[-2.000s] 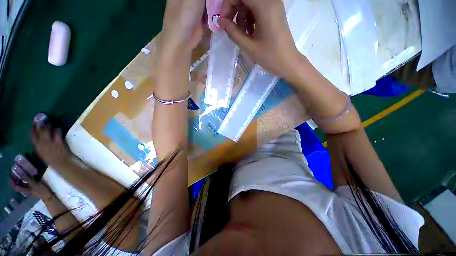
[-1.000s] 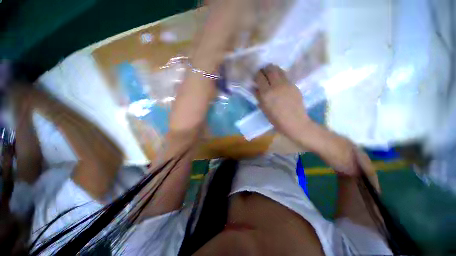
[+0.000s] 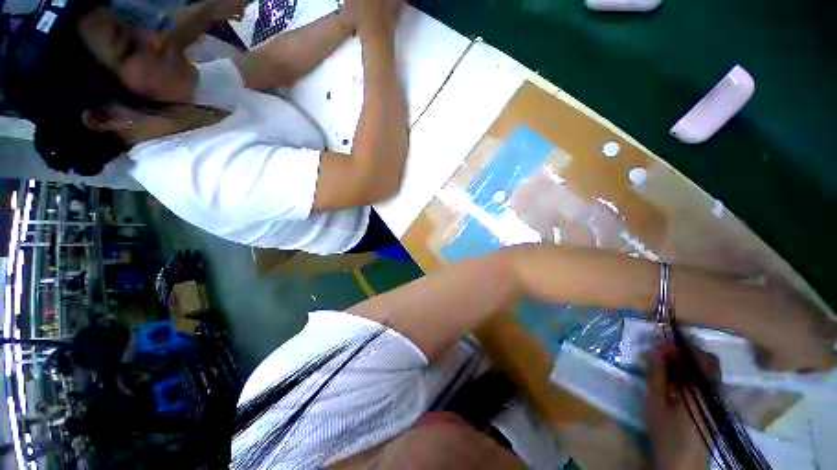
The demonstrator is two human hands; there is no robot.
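My left hand (image 3: 797, 338) is blurred near the right edge, its arm with a bracelet reaching across the work board (image 3: 587, 174). I cannot tell what it holds. My right hand (image 3: 677, 404) is blurred and partly behind dark hair, over the strips at the lower right; its grip is unclear. One white sticker strip (image 3: 597, 384) lies on the board left of my right hand. Another pale strip (image 3: 638, 341) shows just above it. No pink unit is visible in either hand.
A pink unit (image 3: 716, 106) lies on the green belt (image 3: 569, 41), with another (image 3: 624, 4) cut off at the top. Round white stickers (image 3: 638, 176) dot the board's far edge. A seated person (image 3: 257, 174) works at the white bench (image 3: 450, 106) on the left.
The view has swung left, bringing the neighbouring person and the room into sight. My hands now appear at the lower right. The pink unit seen at my fingers earlier no longer shows there.
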